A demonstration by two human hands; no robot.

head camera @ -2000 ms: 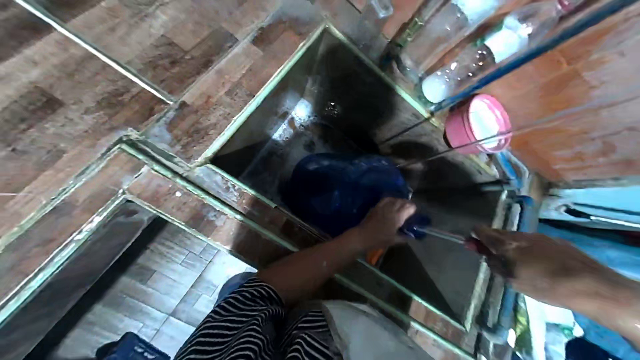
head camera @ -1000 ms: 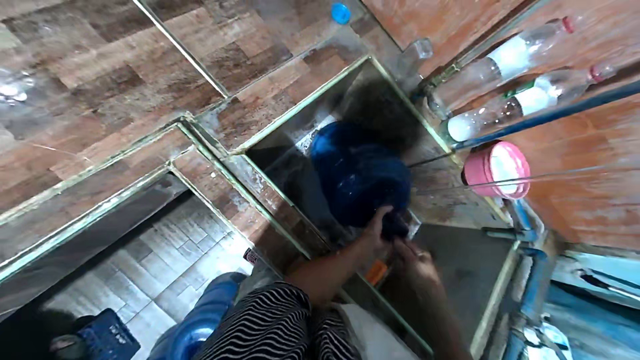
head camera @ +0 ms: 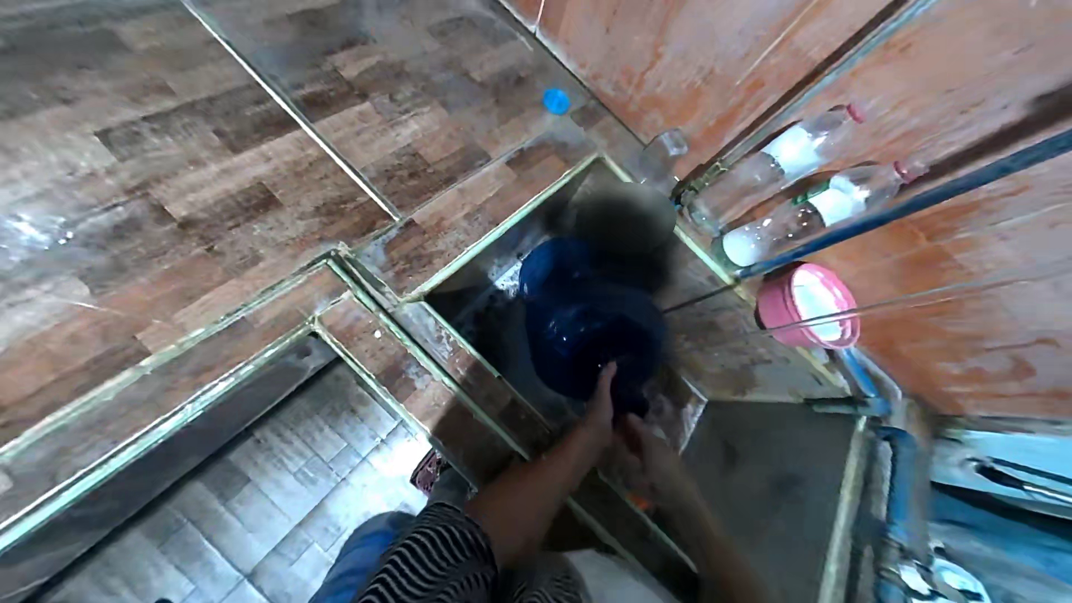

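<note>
A large dark blue plastic water jug (head camera: 578, 335) lies tilted in the tiled basin, its neck toward me. My left hand (head camera: 605, 402) grips the jug near its neck. My right hand (head camera: 649, 448) is at the mouth of the jug, blurred; whether its fingers close on anything is hard to see. A dark, blurred round shape (head camera: 624, 222) shows beyond the jug at the basin's far corner; what it is cannot be told.
Two clear plastic bottles (head camera: 766, 180) (head camera: 825, 209) lie by a blue pipe (head camera: 913, 201) along the orange wall. A pink tub (head camera: 808, 306) with white contents stands near the basin's edge (head camera: 502, 226). A blue cap (head camera: 556, 101) lies on the tiled ledge. A clear cup (head camera: 666, 146) is beside the corner.
Two seconds ago my right hand held a thin tool with its shaft at the jug's neck, off to the right; the hand has since come to the jug's mouth, and that tool no longer shows.
</note>
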